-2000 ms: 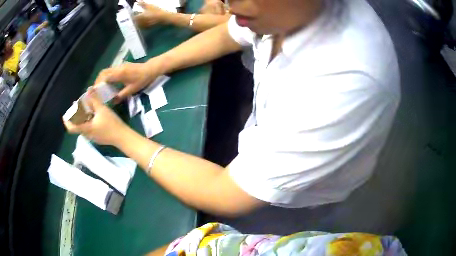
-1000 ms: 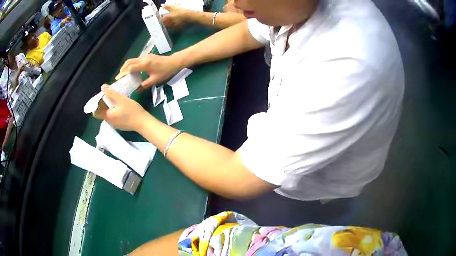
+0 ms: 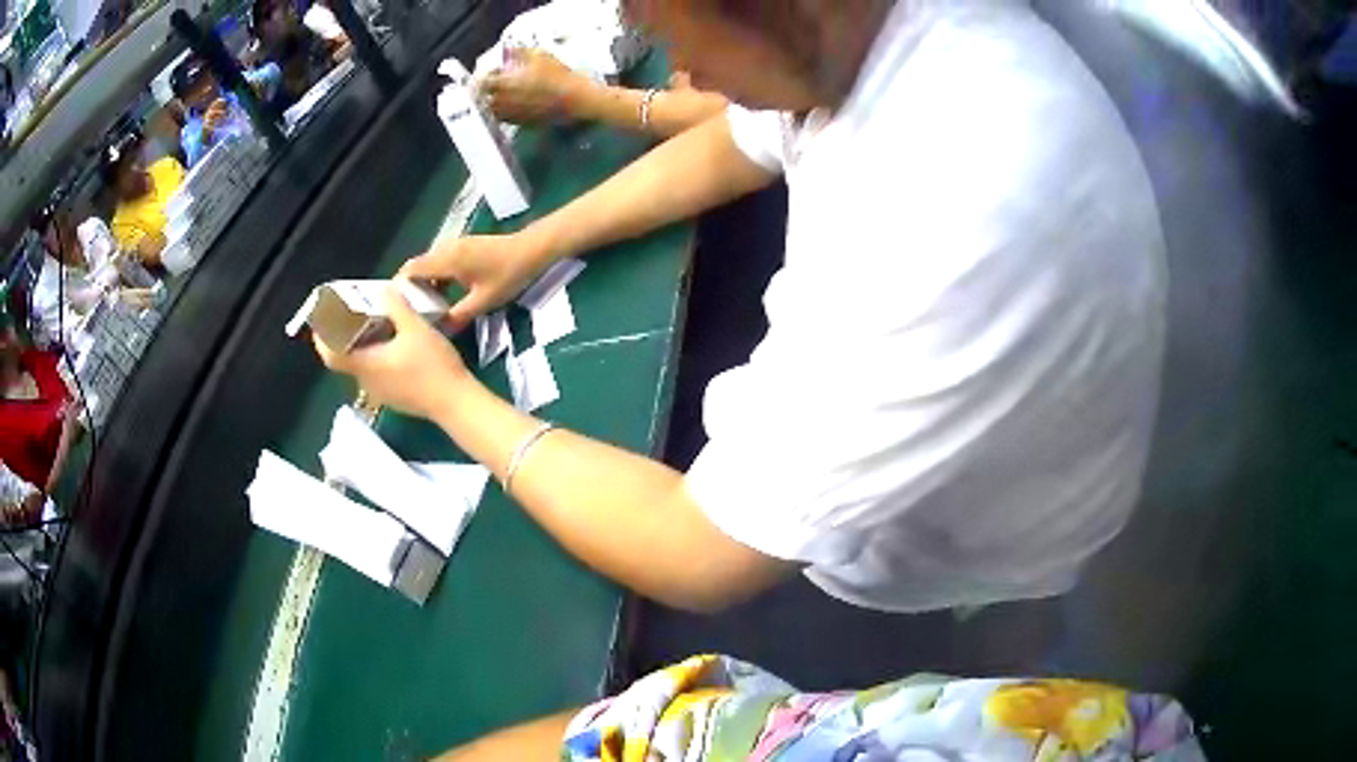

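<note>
Neither of my hands is in view; only a floral sleeve and a bit of bare forearm show at the bottom edge. Two slim white cartons lie side by side on the green worktop [image 3: 491, 655]. The nearer carton [image 3: 331, 521] has a grey end and a flared far end. The other carton [image 3: 395, 479] lies beside it, with a loose white sheet [image 3: 459, 491] at its side. A neighbour in a white shirt holds a white carton [image 3: 350, 317] in both hands, its open end towards the left.
Folded white slips [image 3: 552, 310] lie by the neighbour's forearms. Another white carton [image 3: 484, 157] stands tilted farther up the worktop, beside another person's hand. The dark conveyor channel [image 3: 186, 402] curves along the left, with posts, white stacks and people beyond it.
The view has shifted, so the worktop cartons sit further right in the picture. The neighbour's carton has turned and its open end now shows. The wearer's hands stay out of view.
</note>
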